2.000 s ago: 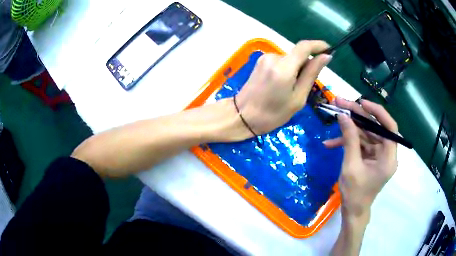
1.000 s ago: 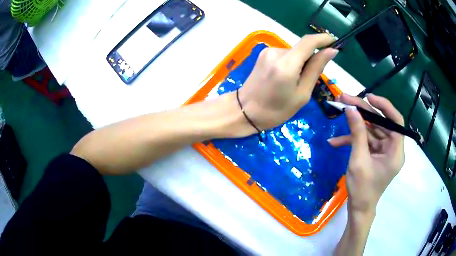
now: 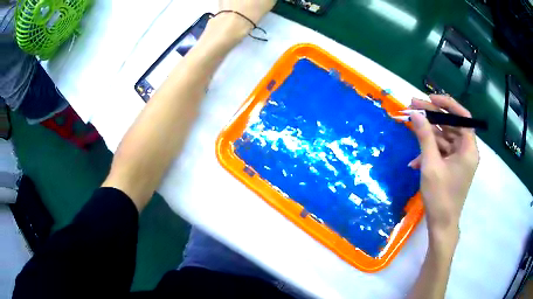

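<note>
My right hand point(image 3: 447, 143) holds black-handled tweezers point(image 3: 450, 119) over the right rim of the orange tray point(image 3: 274, 198). Their pale tips point left, just above the rim. Wrinkled shiny blue film point(image 3: 310, 140) fills the tray, with small pale flecks or glare on it. My left arm reaches up across the white surface; my left hand point(image 3: 248, 7) is cut off by the top edge, so its fingers and anything in them are hidden. A black phone middle frame point(image 3: 144, 87) lies left of the tray, partly covered by my left forearm.
More black frames point(image 3: 452, 61) lie on the dark green surface beyond the tray, one point(image 3: 515, 115) at the right and one point(image 3: 308, 5) at the top edge. A green fan point(image 3: 49, 24) stands at the upper left. Another person's leg and red shoe point(image 3: 73, 125) show at the left.
My left hand has moved from over the tray up and left to the top edge. The frame it held over the tray is no longer there. The right hand still holds the tweezers, now more level.
</note>
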